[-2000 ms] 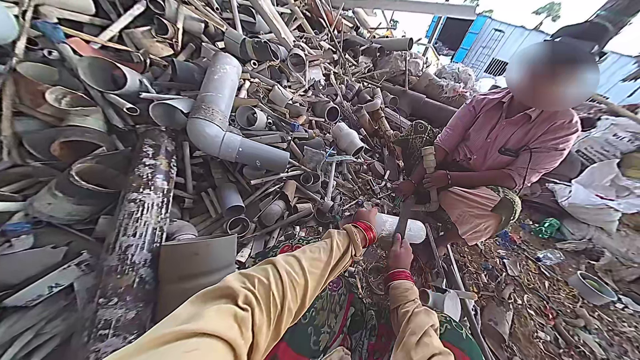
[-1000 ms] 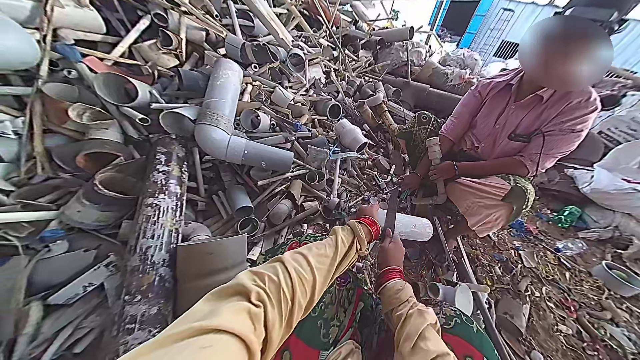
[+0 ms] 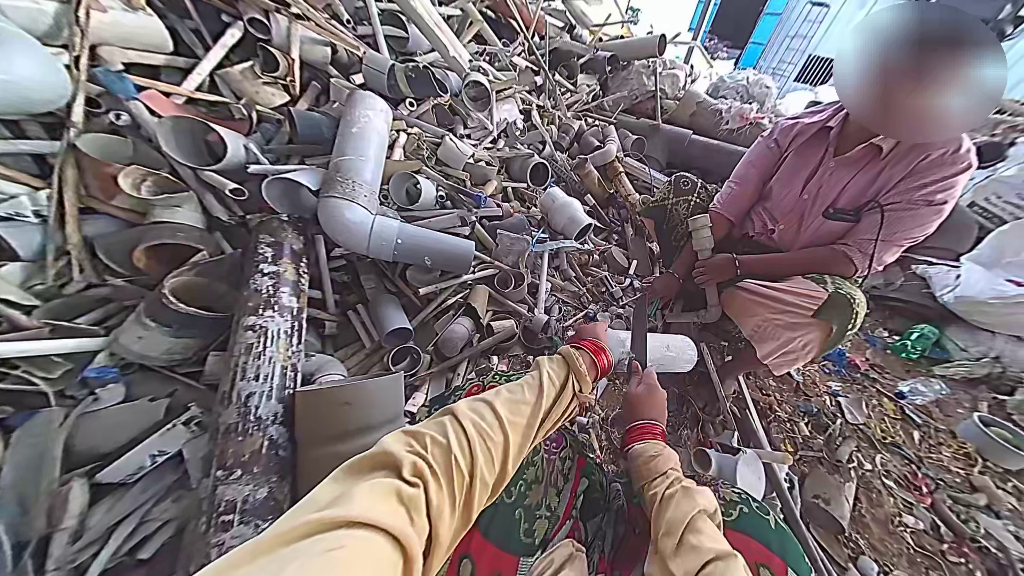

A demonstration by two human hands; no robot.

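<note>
A white plastic pipe piece lies crosswise before me. Its left end is under my left hand, which grips it, fingers partly hidden. My right hand is closed around the near end of a long dark flat blade, whose handle is mostly hidden in the fist. The blade crosses over the white piece just right of my left hand and points away from me. Just beyond, a co-worker's hands are on a pale pipe assembly with fittings; another dark blade stands near them.
Scrap pipes heap up on the left and ahead, with a grey elbow pipe on top. A stained dark pipe lies at left. The co-worker sits at right. Litter, a green bottle and a grey ring are on the ground.
My hands remain at the white pipe piece, and the blade stays across it. The co-worker's pale pipe assembly stands more upright. The view has shifted slightly.
</note>
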